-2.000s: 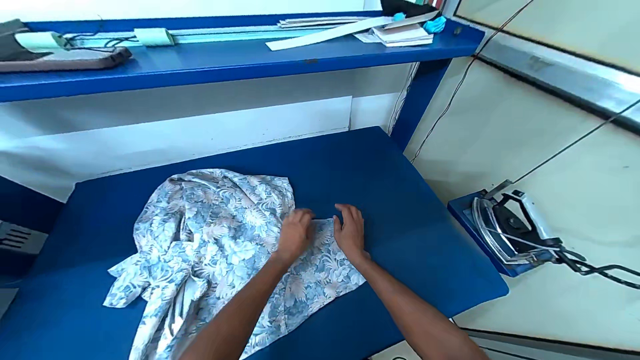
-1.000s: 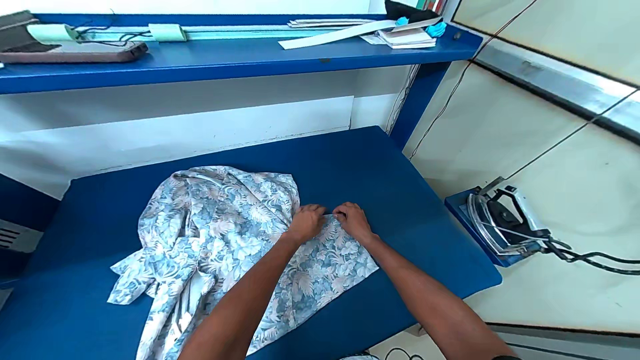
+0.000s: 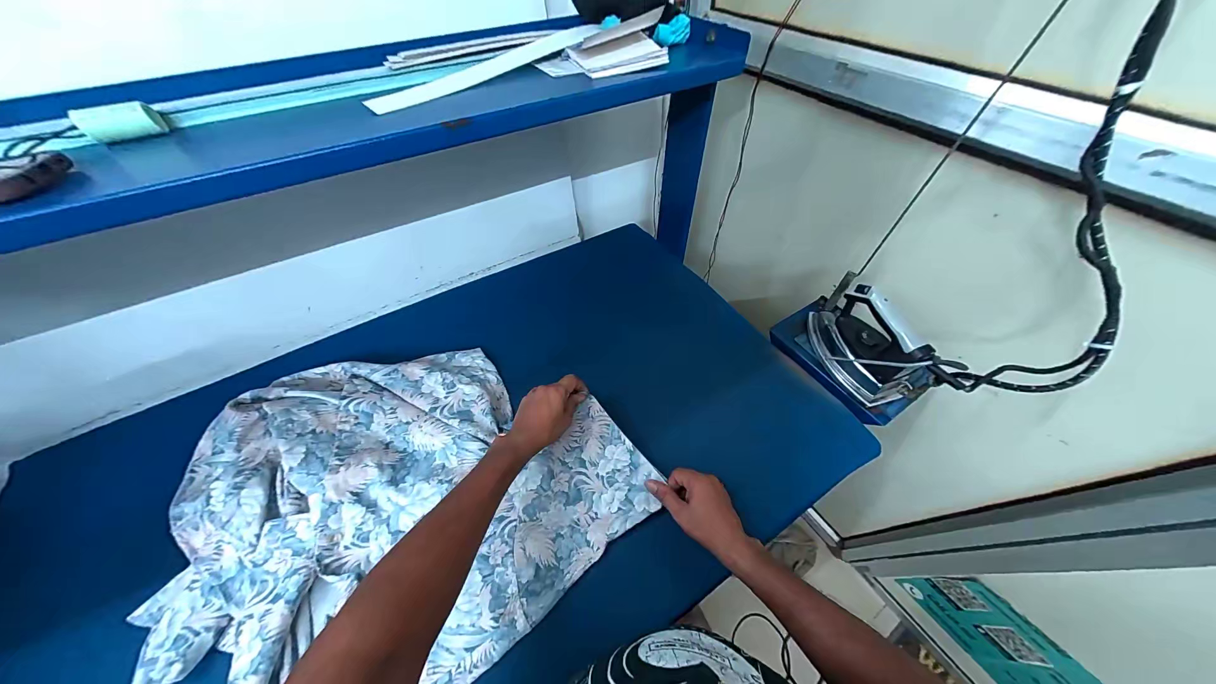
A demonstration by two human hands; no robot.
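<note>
A blue and white floral-print garment (image 3: 370,456) lies on the blue table (image 3: 608,313), bunched on the left and spread flat on the right. My left hand (image 3: 548,415) pinches the upper corner of the flat part. At its lower right corner, my right hand (image 3: 698,505) grips the fabric between thumb and fingers. The straight edge of the cloth runs between both hands.
An electric iron (image 3: 869,347) rests on a small blue wall stand at right, its black cord (image 3: 1102,247) hanging above. A blue shelf (image 3: 380,142) with papers (image 3: 617,52) spans the back. Cables hang beside its post.
My right hand has moved away from my left, down along the cloth's edge to the lower corner. Earlier both hands were close together at the upper edge. The view has turned rightward.
</note>
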